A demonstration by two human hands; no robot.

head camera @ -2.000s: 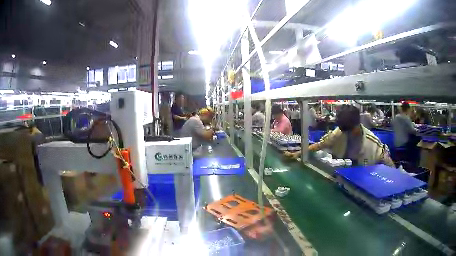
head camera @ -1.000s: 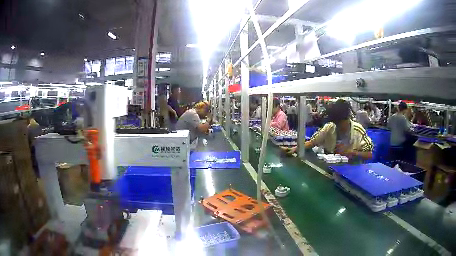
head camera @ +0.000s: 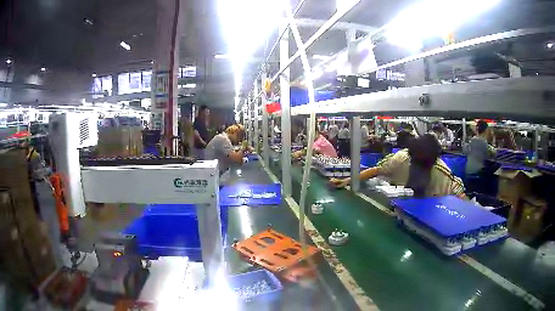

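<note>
Neither of my hands is in view. Nearest in front stands the white gantry machine, with its orange screwdriver head at the far left of the beam. A dark-grey box with red digits stands below the beam. An orange openwork tray lies between machine and belt. A small light-blue bin with small pale parts is beside it. Two small white units sit apart on the green belt.
A blue sheet covers stacked white units across the belt. A person there reaches an arm to the belt. A large blue tote is behind the gantry. A white upright post stands along the belt's near edge.
The orange screwdriver head and its white column have moved left along the beam. The view has shifted slightly, and the person across the belt has bent lower.
</note>
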